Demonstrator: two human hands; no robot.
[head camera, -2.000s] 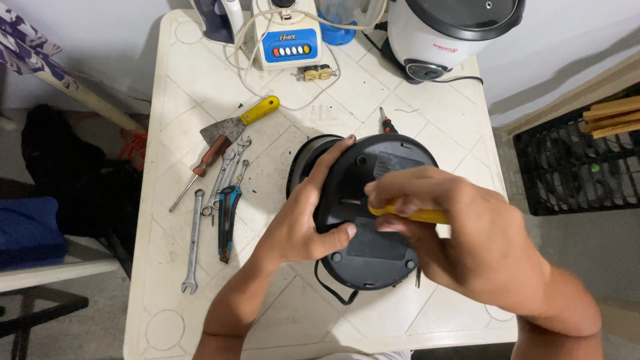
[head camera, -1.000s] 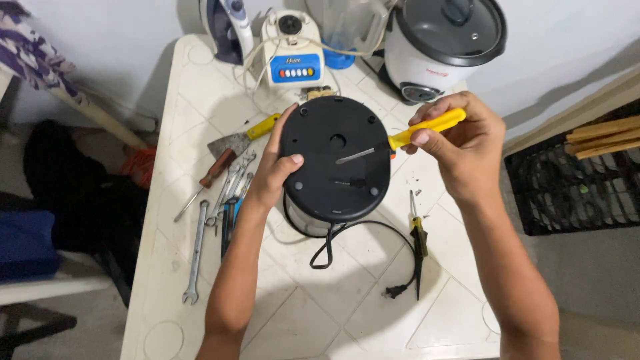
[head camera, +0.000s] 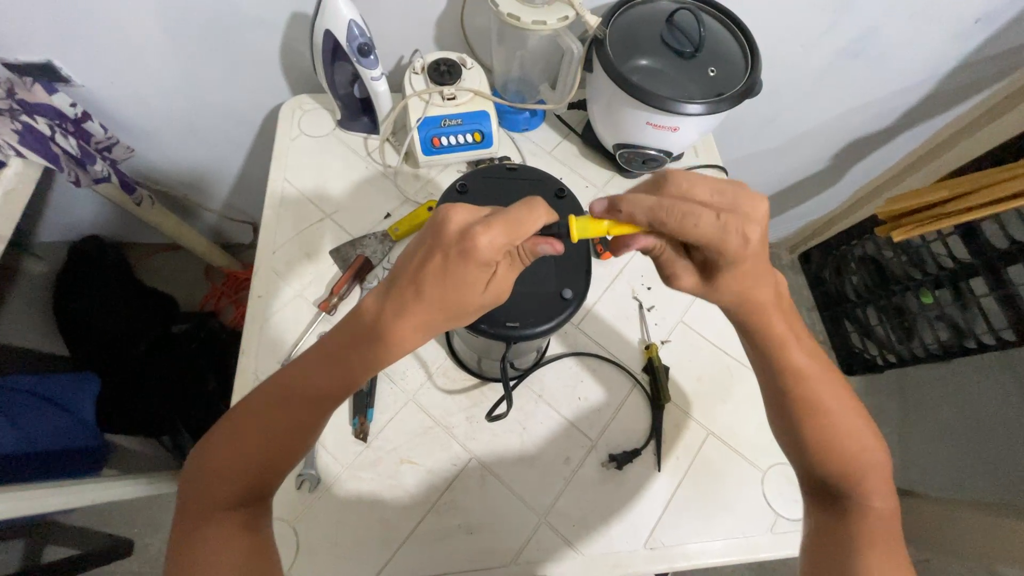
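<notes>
An upturned small appliance with a black base (head camera: 524, 300) and a metallic body stands on the table, its power cord (head camera: 592, 356) curving off to the right. Above the base, my right hand (head camera: 696, 232) grips the yellow handle of a screwdriver (head camera: 596, 229), pointed left. My left hand (head camera: 472, 260) pinches at the screwdriver's front end with thumb and forefinger; its shaft is mostly hidden by these fingers. A second screwdriver (head camera: 656, 368) lies right of the appliance. To the left are a putty knife (head camera: 368, 248), a red-handled screwdriver (head camera: 348, 284), wrenches (head camera: 307, 472) and a blue-and-black cutter (head camera: 362, 412).
Along the wall stand a clothes iron (head camera: 350, 72), a blender base (head camera: 454, 128), a blender jar (head camera: 532, 64) and a rice cooker (head camera: 664, 104). Beyond the table's right edge is a black crate (head camera: 920, 296) with wooden sticks (head camera: 952, 200).
My left hand has left the side of the appliance and come to the screwdriver's front end. The appliance, tilted earlier, now stands with its base up. The screwdriver remains in my right hand.
</notes>
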